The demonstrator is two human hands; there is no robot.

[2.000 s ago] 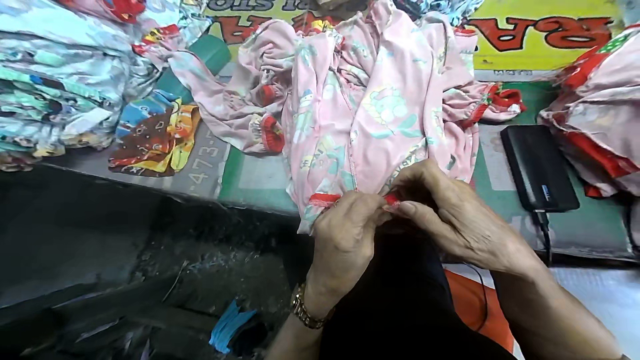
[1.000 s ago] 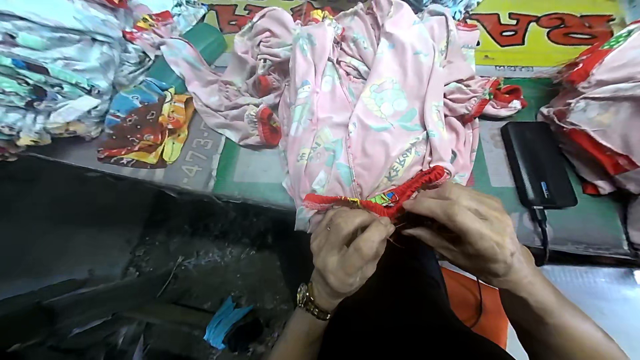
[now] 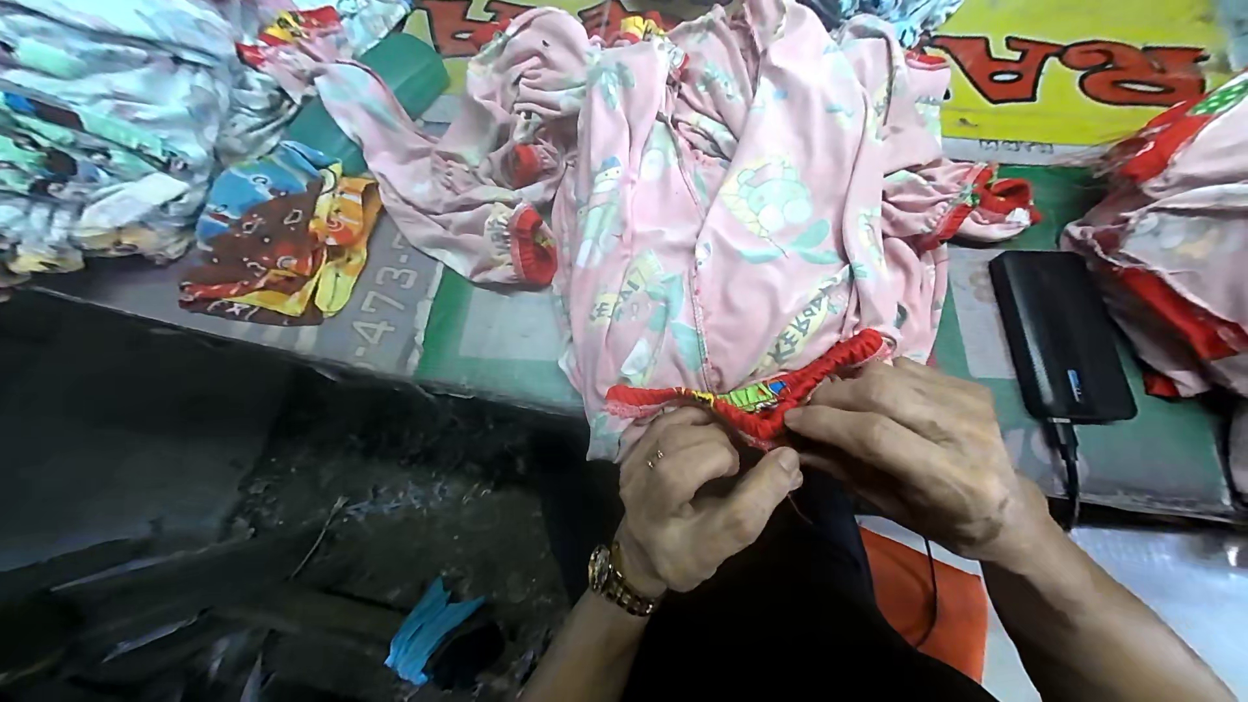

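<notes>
A pink printed garment (image 3: 770, 224) lies spread over the table, its red elastic waistband (image 3: 838, 359) at the front edge. My left hand (image 3: 687, 497), with a ring and a gold wristwatch (image 3: 621, 582), is at the lower edge of the band, fingers curled and thumb extended; whether cloth is between them is hidden. My right hand (image 3: 907, 448) pinches the band between thumb and fingers, to the right of my left hand. A multicoloured patch shows inside the band between the red edges. Red cuffs (image 3: 532, 246) mark the ends of the pink sleeves.
A black power bank (image 3: 1061, 336) with a cable lies on the table at right, beside a pink and red cloth pile (image 3: 1170, 234). Pale printed cloth (image 3: 107, 127) is heaped at left, near a folded brown, blue and yellow cloth (image 3: 283, 234). The table's front edge drops to a dark floor.
Two seconds ago both hands were close together over a bunched band. The red waistband has since come into view, stretched out to the right. My right hand has shifted slightly right.
</notes>
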